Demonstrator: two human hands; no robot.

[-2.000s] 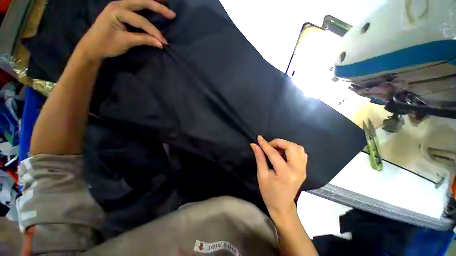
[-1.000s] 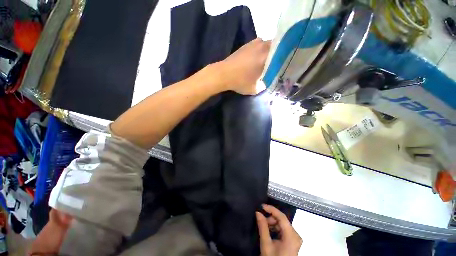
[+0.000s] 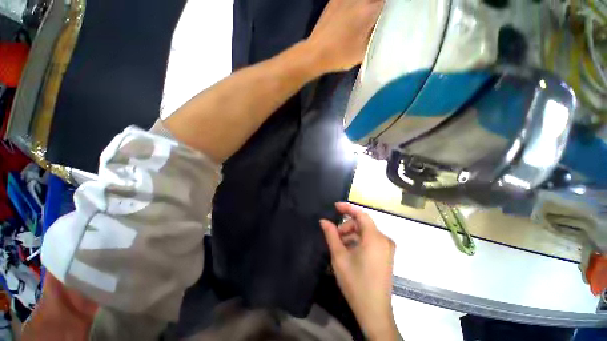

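Note:
A long black garment piece (image 3: 266, 220) runs from the back of the white table, past the needle area, to my lap. The sewing machine head (image 3: 426, 86), white with a blue stripe, covers much of the upper right. My left hand (image 3: 346, 33) lies over the cloth at the top; its fingertips are hidden behind the machine head. My right hand (image 3: 359, 246) is at the cloth's right edge below the lit needle area, thumb and forefinger slightly apart; whether they grip cloth cannot be told. The needle is lost in glare.
Green thread snips (image 3: 456, 230) lie on the machine bed. Another black panel (image 3: 113, 80) lies at the left beside the taped tan edge (image 3: 53, 80). A blue basket of offcuts (image 3: 56, 200) stands lower left. An orange-red piece (image 3: 596, 272) is at far right.
My right hand has moved up along the cloth edge, closer to the needle area. My left hand is farther up beside the machine head. The view has shifted, and the head now covers the white tag.

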